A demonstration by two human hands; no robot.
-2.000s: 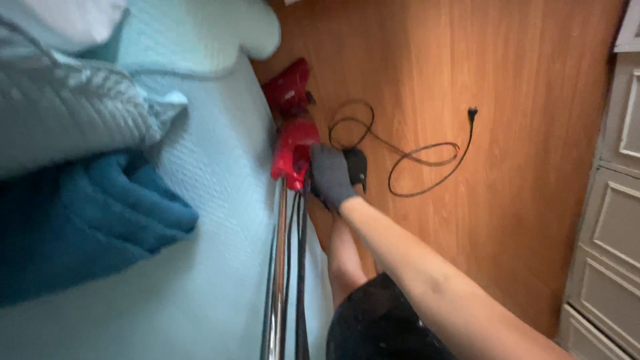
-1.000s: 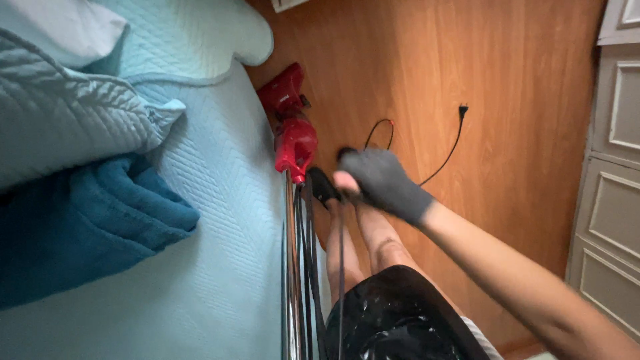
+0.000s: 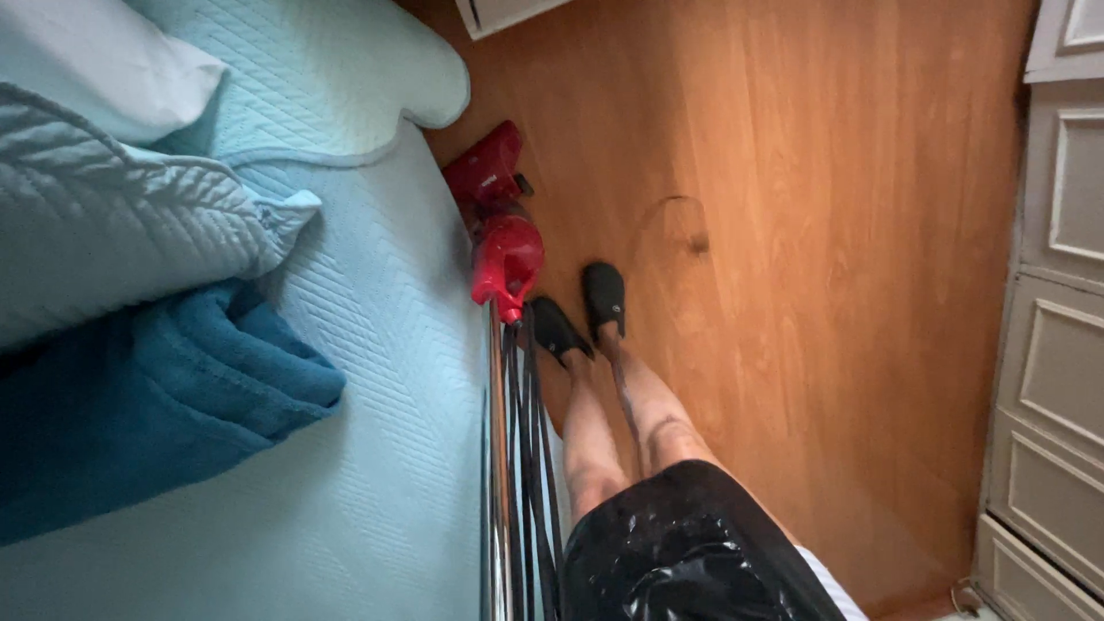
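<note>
Neither my left hand nor my right hand shows at this moment. A red stick vacuum cleaner (image 3: 509,259) stands against the side of the bed, its red floor head (image 3: 490,164) on the wood floor. Its chrome tube (image 3: 499,466) runs down to the bottom edge, with several strands of black power cord (image 3: 529,466) alongside. Past the black shoes, the blurred cord end with its plug (image 3: 697,243) appears over the floor.
The bed with a light blue quilt (image 3: 405,431) fills the left side, bearing a folded dark blue blanket (image 3: 216,379) and pillows. My black shoes (image 3: 604,293) and black apron (image 3: 690,552) are at the centre. Pale drawers (image 3: 1061,345) line the right edge.
The gloved hand, at the vacuum and then above my legs in the earlier frames, has left the view. The cord that lay in loops on the floor has been drawn in toward me.
</note>
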